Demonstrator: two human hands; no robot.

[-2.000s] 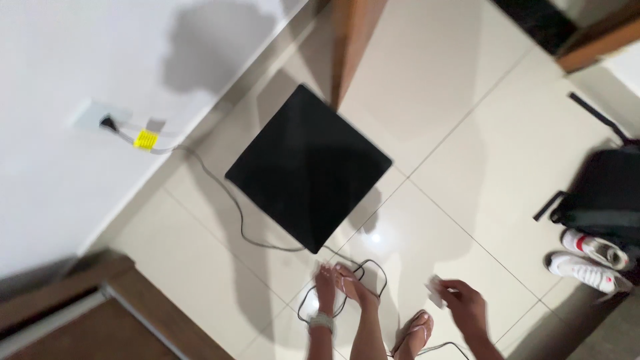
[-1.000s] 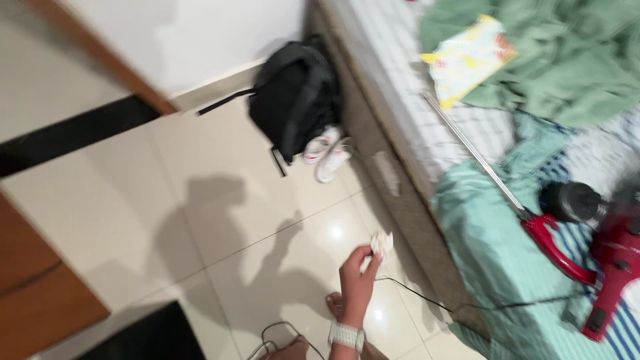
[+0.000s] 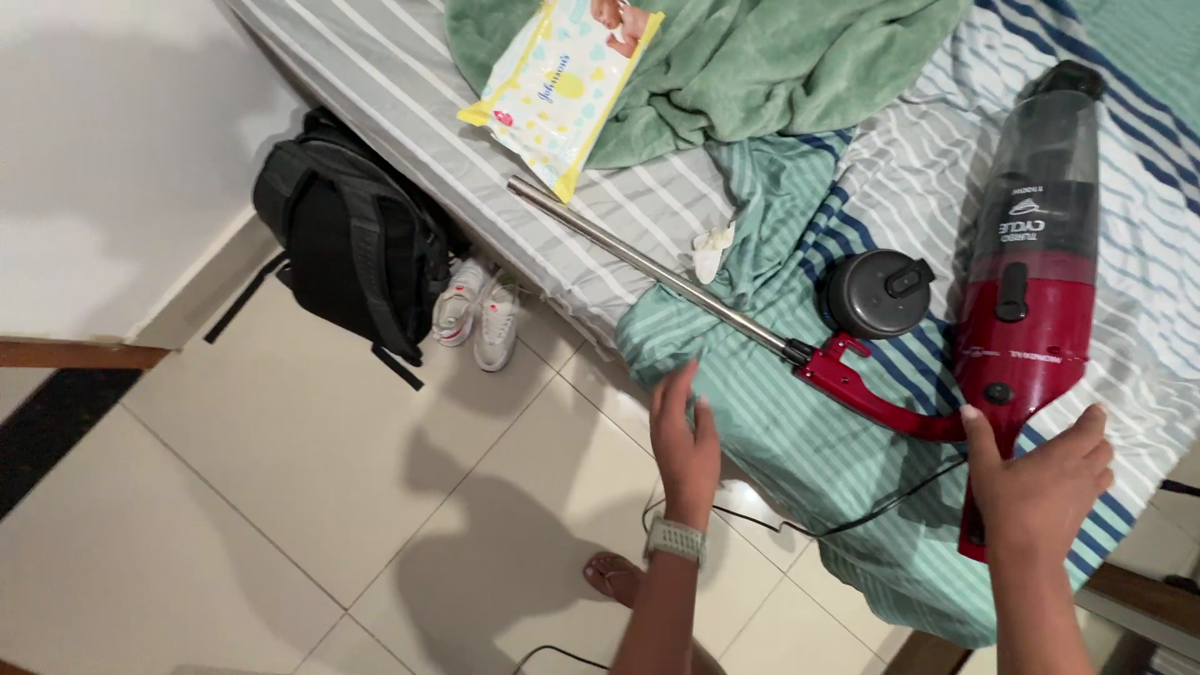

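Note:
A red handheld vacuum cleaner (image 3: 1027, 309) with a clear dust container lies on the bed. My right hand (image 3: 1041, 483) is over its handle, fingers spread; whether it grips is unclear. My left hand (image 3: 684, 436), with a watch on the wrist, hovers empty beside the bed's edge. A metal tube (image 3: 647, 267) with a red curved handle (image 3: 867, 398) rests on the bedding, its end near the vacuum. Between them stands a dark round lidded container (image 3: 878, 292). A crumpled white wipe or tissue (image 3: 712, 251) lies beside the tube.
A wipes packet (image 3: 572, 84) and a green blanket (image 3: 778, 66) lie on the bed. Below its side, a black backpack (image 3: 347, 234) and white sneakers (image 3: 497, 323) are on the tiled floor. A black cord (image 3: 844, 527) hangs over the bed's edge.
The view has swung over to the bed. The crumpled white piece, held in a hand one second ago, now lies on the bed. My right hand has come to the vacuum's handle.

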